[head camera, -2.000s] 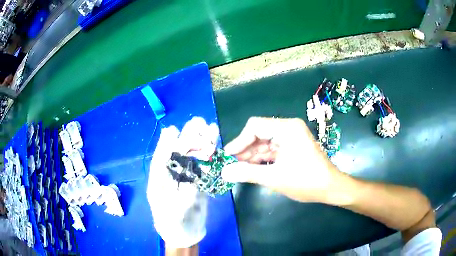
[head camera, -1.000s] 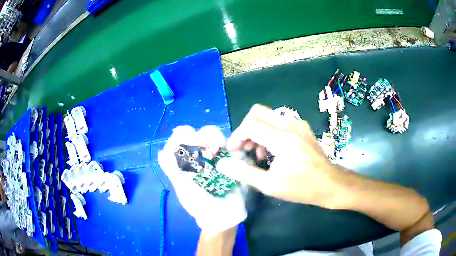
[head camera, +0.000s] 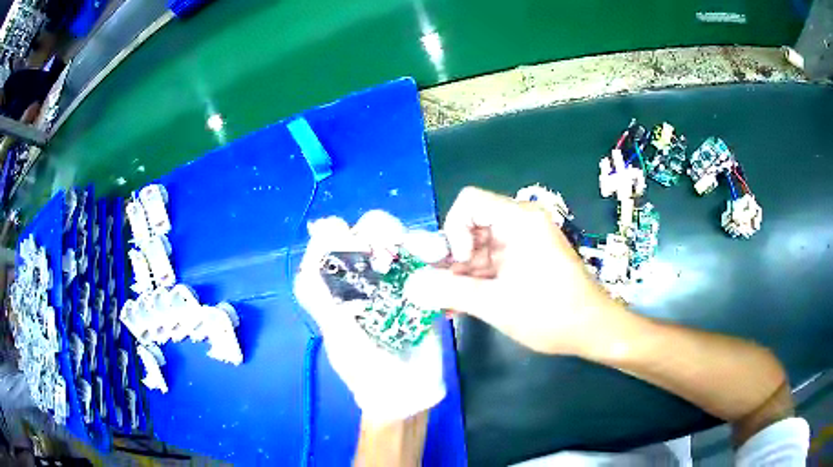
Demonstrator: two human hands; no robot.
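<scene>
My left hand [head camera: 374,356], in a white glove, holds a green circuit board [head camera: 399,310] with a dark grey part [head camera: 349,276] at its left end. The glare on the glove hides whether a white housing lies under the board. My bare right hand [head camera: 511,274] pinches at the board's upper right edge with thumb and fingers. What lies between these fingertips is too small to tell.
Wired board assemblies [head camera: 645,228] lie on the dark green mat [head camera: 548,401], right. White housings [head camera: 173,315] lie on the blue sheet [head camera: 228,401]; stacked layers [head camera: 87,310] stand far left. A light-blue band [head camera: 311,149] lies above my left hand. The green belt [head camera: 511,36] runs behind.
The view has shifted, so the mat and sheet sit differently in it. The board is turned flatter in my left glove. More of a white assembly shows behind my right hand.
</scene>
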